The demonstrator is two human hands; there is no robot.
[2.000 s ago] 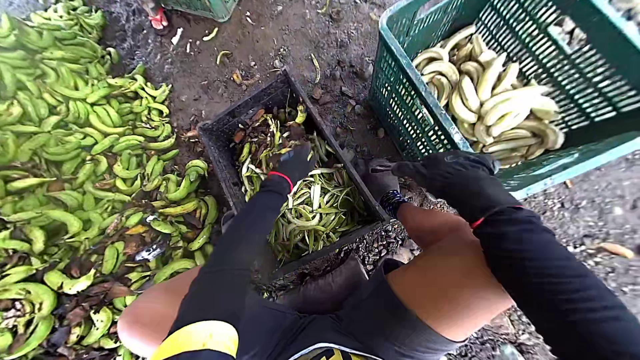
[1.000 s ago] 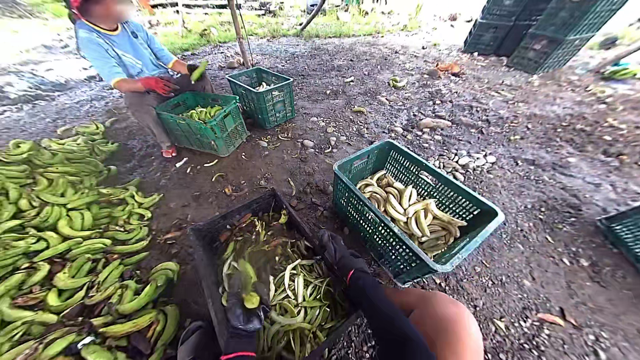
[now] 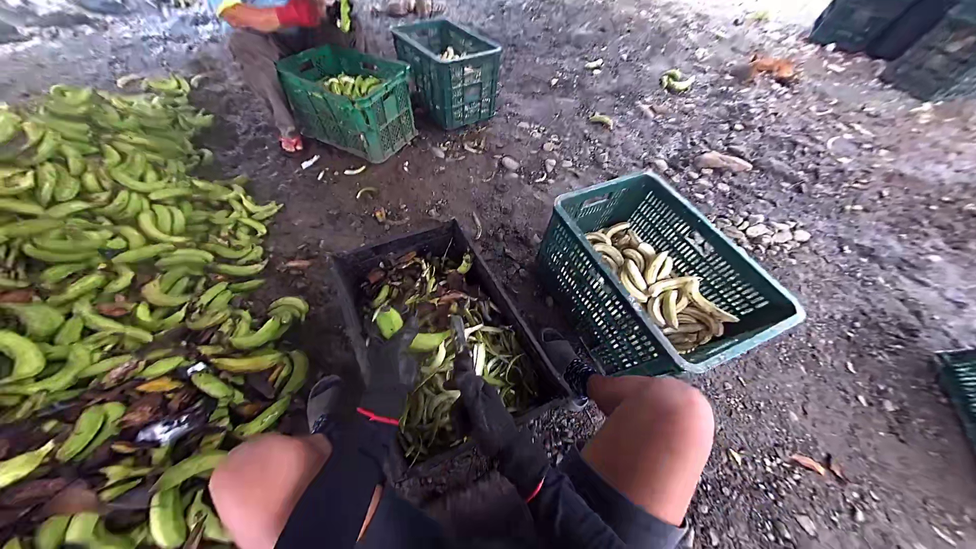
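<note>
My left hand (image 3: pixel 390 364), in a dark glove, holds a green plantain (image 3: pixel 429 341) over a black plastic crate (image 3: pixel 347 297). Close by on the right, my gloved right hand (image 3: pixel 486 412) is closed around a slim grey tool (image 3: pixel 458 334) pointing away from me; its exact kind is unclear. Below both hands, strips of peel (image 3: pixel 507 366) and brown scraps lie in the crate. Peeled plantains (image 3: pixel 656 282) lie in a green plastic crate (image 3: pixel 732 263) to the right. A large heap of green plantains (image 3: pixel 145 236) covers the ground at left.
A person in red gloves (image 3: pixel 297 14) sits behind a green crate (image 3: pixel 328 126) holding plantains. Another crate (image 3: pixel 465 80) stands beside it. Dark crates (image 3: pixel 930 57) are at the upper right, and one crate's edge (image 3: pixel 957 381) shows at far right. Stones (image 3: pixel 766 232) dot the muddy ground.
My right hand has moved from the black crate's right edge to over its contents, beside my left hand. The view has tipped down since one second ago.
</note>
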